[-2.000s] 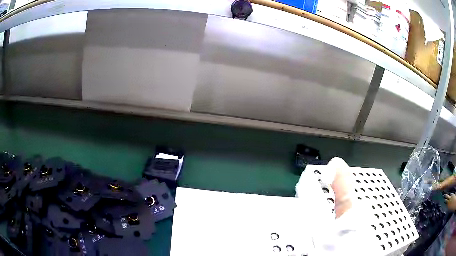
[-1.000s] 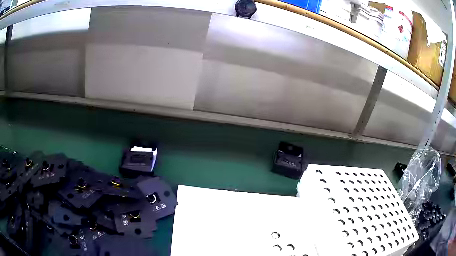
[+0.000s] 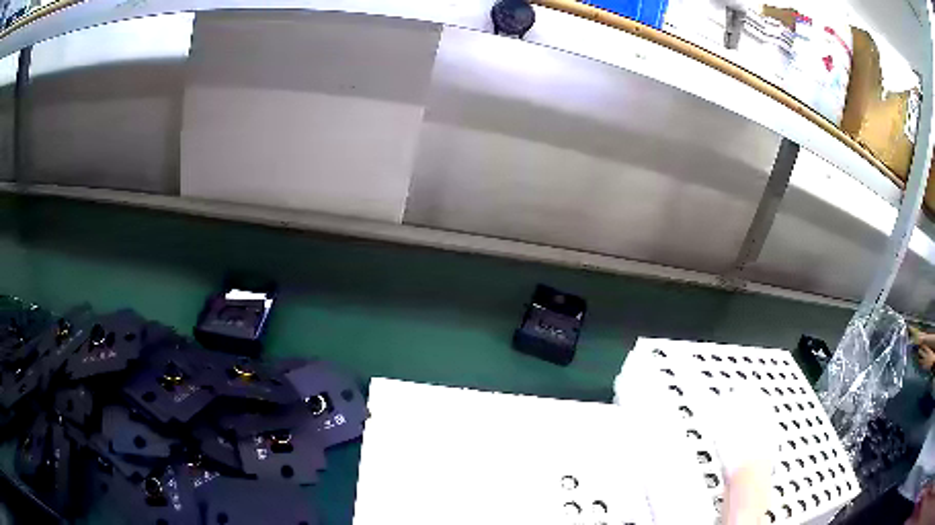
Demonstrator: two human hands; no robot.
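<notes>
A large white parts tray (image 3: pixel 461 451) lies at bottom centre, with a few round pockets near its right side. A thick white block of stacked trays (image 3: pixel 638 385) stands right of it, its rows of round pockets looking dark. My right hand (image 3: pixel 748 492) is over the stacked trays, blurred and overexposed; a finger shows at the bottom, and its grip is unclear. My left hand is not in view. Finished cards (image 3: pixel 169 385), black with gold rings, lie in an overlapping heap at left.
Small black boxes sit on the green surface behind: one at left (image 3: pixel 236 320), one at centre (image 3: pixel 552 326), one at right (image 3: pixel 815 354). A clear plastic bag (image 3: pixel 866 374) is beside the stacked trays. Another person's hand (image 3: pixel 926 352) shows at the right edge. Metal panels and a shelf stand behind.
The black boxes have moved left along the green surface, while the heap and trays stay nearly in place. My right hand left the stacked trays, then came back over them, lower in the picture.
</notes>
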